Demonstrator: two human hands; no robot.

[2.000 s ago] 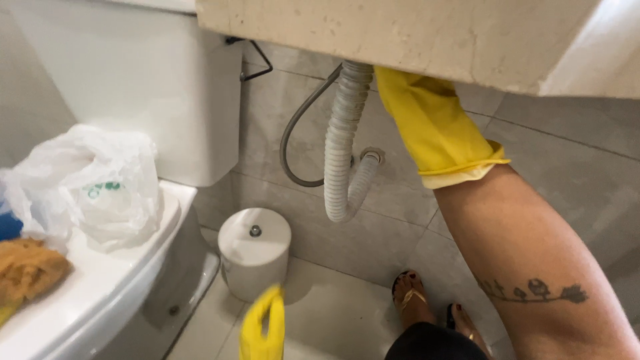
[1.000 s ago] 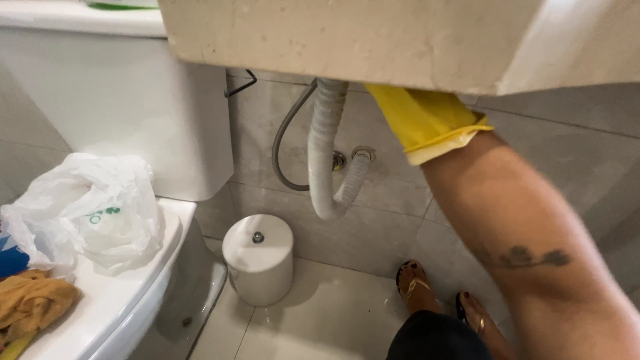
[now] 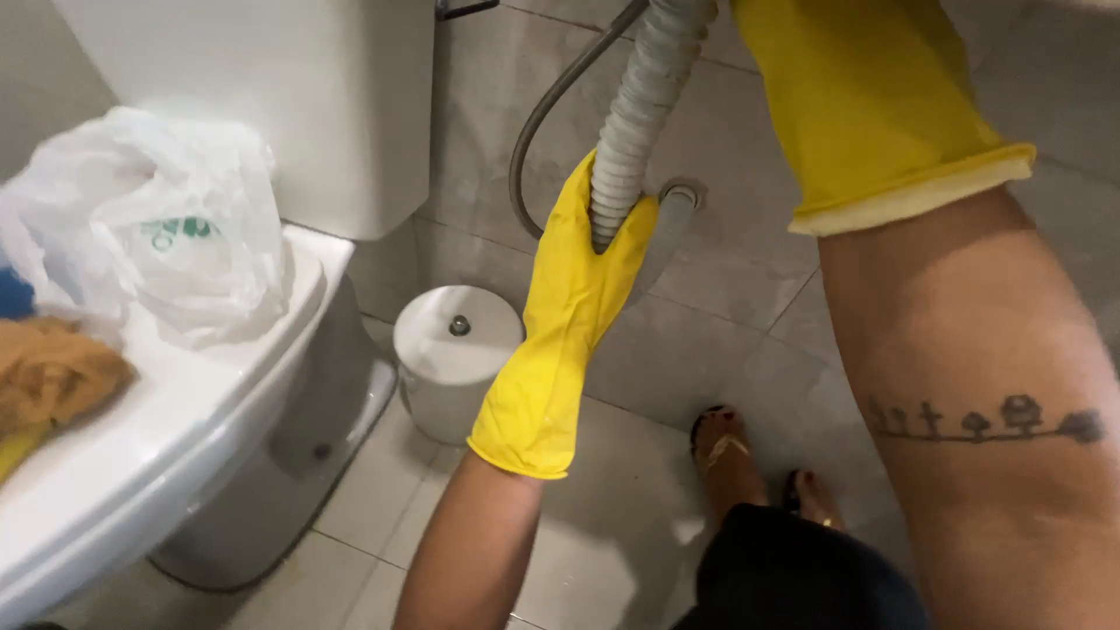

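My left hand [image 3: 577, 271], in a yellow rubber glove, grips the white corrugated drain hose [image 3: 643, 109] near its lower bend, thumb and fingers on either side. The hose's far end meets a round fitting [image 3: 681, 194] in the tiled wall. My right arm reaches up at the right in a matching yellow glove [image 3: 875, 105]; its fingers lie beyond the top of the view, so what they touch is hidden. Behind the drain hose curves a thin grey flexible hose [image 3: 528, 140].
At the left, a white toilet [image 3: 306, 271] bears a crumpled white plastic bag [image 3: 188, 236] and an orange-brown cloth [image 3: 57, 376]. A lidded white bin [image 3: 446, 350] stands beside it on the floor. My sandalled feet [image 3: 726, 455] are below the wall.
My left hand has come up from the bottom edge onto the drain hose. The view has moved down and closer, taking most of the stone basin slab out of sight.
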